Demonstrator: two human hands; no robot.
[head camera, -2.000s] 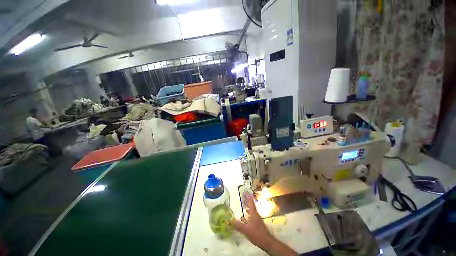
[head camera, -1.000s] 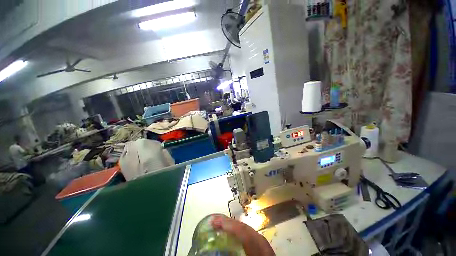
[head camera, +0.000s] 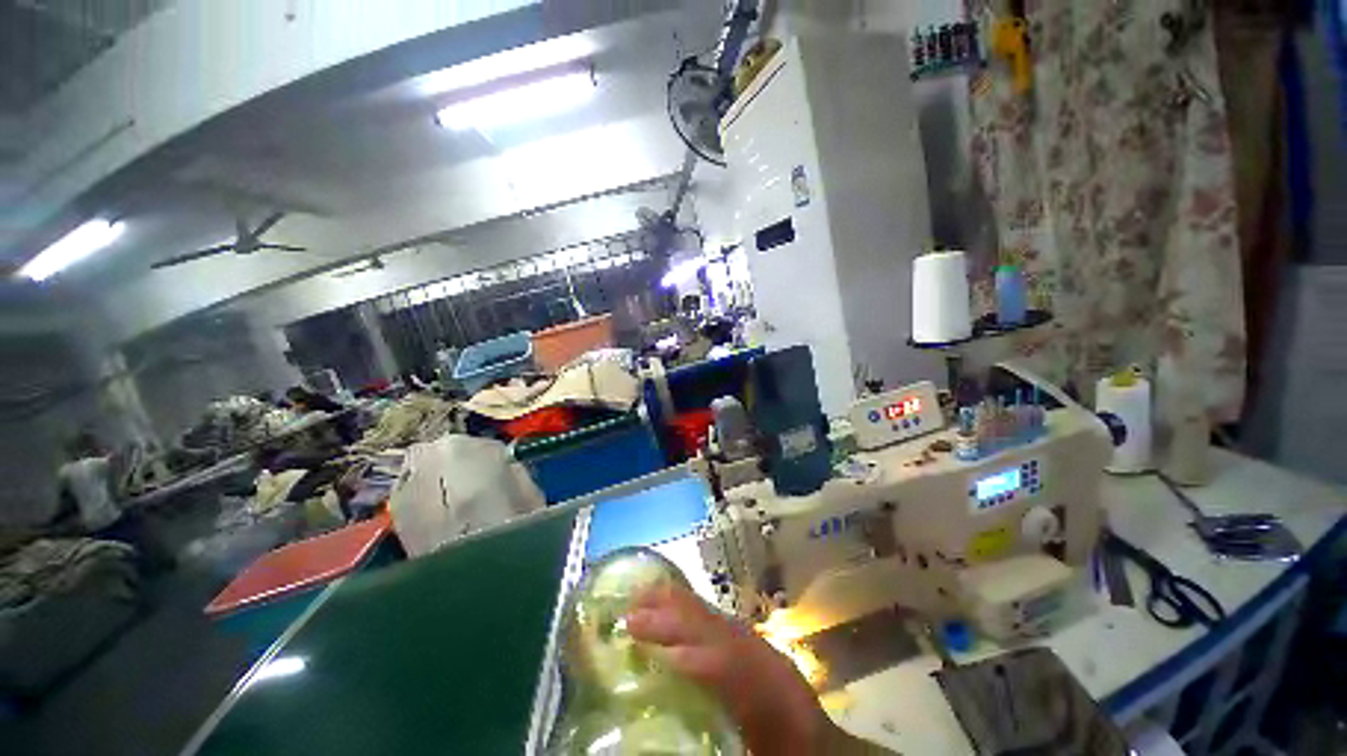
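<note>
My right hand (head camera: 724, 657) comes in from the lower right. Its fingers are closed around the side of a clear drink bottle (head camera: 621, 650) with pale yellow-green liquid. The bottle is large and close to the camera, and its lower part is cut off by the bottom edge. No blue cap shows on it. The cream sewing machine (head camera: 946, 502) stands behind and to the right of the hand, with its lamp lit over the needle plate area (head camera: 857, 645). My left hand is out of the picture.
Dark cloth (head camera: 1027, 702) lies at the machine's front right. Scissors (head camera: 1179, 591) and silver metal parts (head camera: 1248, 535) lie farther right. A white thread cone (head camera: 941, 299) stands behind the machine. A dark green tabletop (head camera: 399, 650) adjoins on the left. Bins and fabric heaps stand beyond; a distant person (head camera: 89, 488) is far left.
My right hand has taken hold of the bottle, which stood on the white table, and lifted it close to the camera. The blue cap that showed is out of sight. The view has shifted.
</note>
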